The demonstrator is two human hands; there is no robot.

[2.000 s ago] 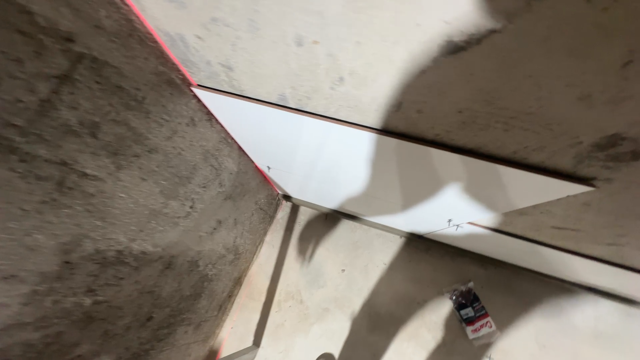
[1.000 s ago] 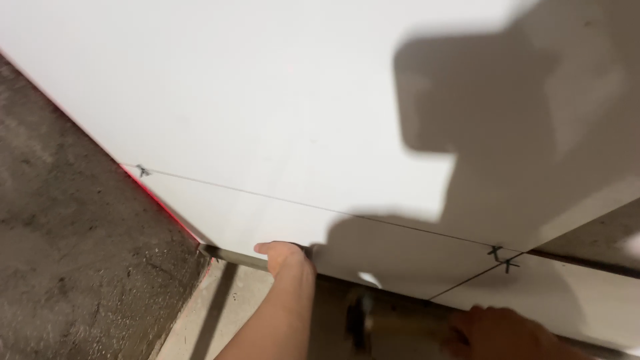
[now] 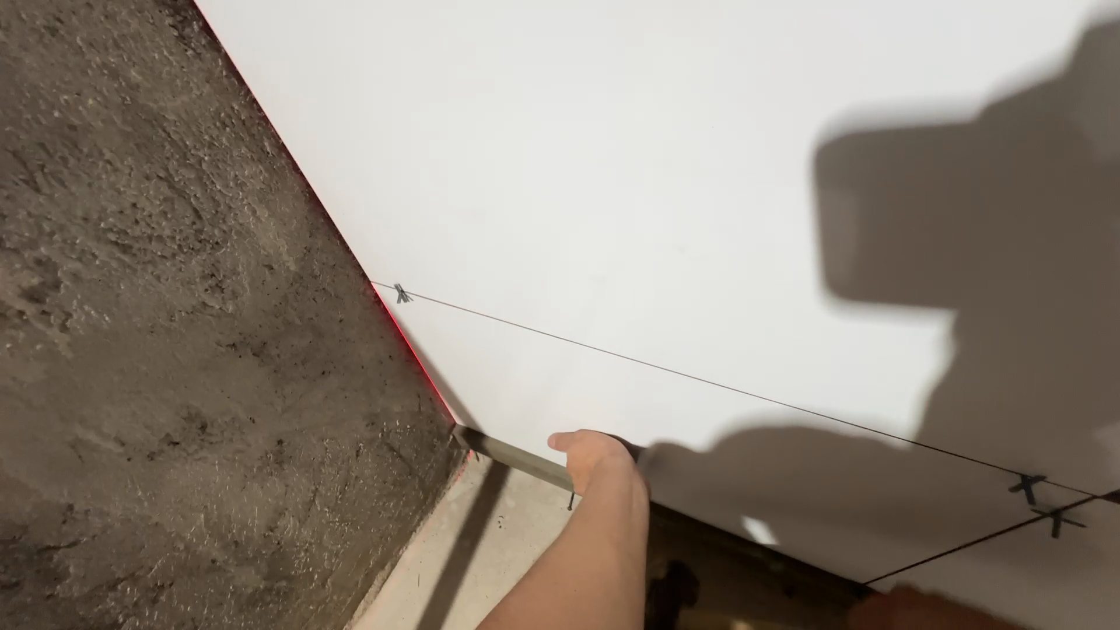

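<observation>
A large white wall panel (image 3: 569,219) fills the middle, with a thin dark line across its lower part and dark pen marks at both ends. My left hand (image 3: 599,451) is at the panel's bottom edge near the corner, its thumb pointing left; whether it grips the edge is hidden. Just below it a nail (image 3: 571,501) stands out, and a grey strip (image 3: 516,459) runs under the panel. My right hand (image 3: 914,608) is in shadow at the bottom edge, beside a blurred tool, seemingly a hammer (image 3: 678,586), whose handle leads towards the hand.
A rough concrete wall (image 3: 219,350) stands at the left, with a red laser line along its joint with the panel. Pale floor (image 3: 490,525) shows below. A second white panel (image 3: 1006,569) meets the first at the lower right. A large shadow covers the right side.
Two seconds ago no hand was in view. One second ago both hands were at the panel's lower edge. The view has come much closer to the panel since the first frame.
</observation>
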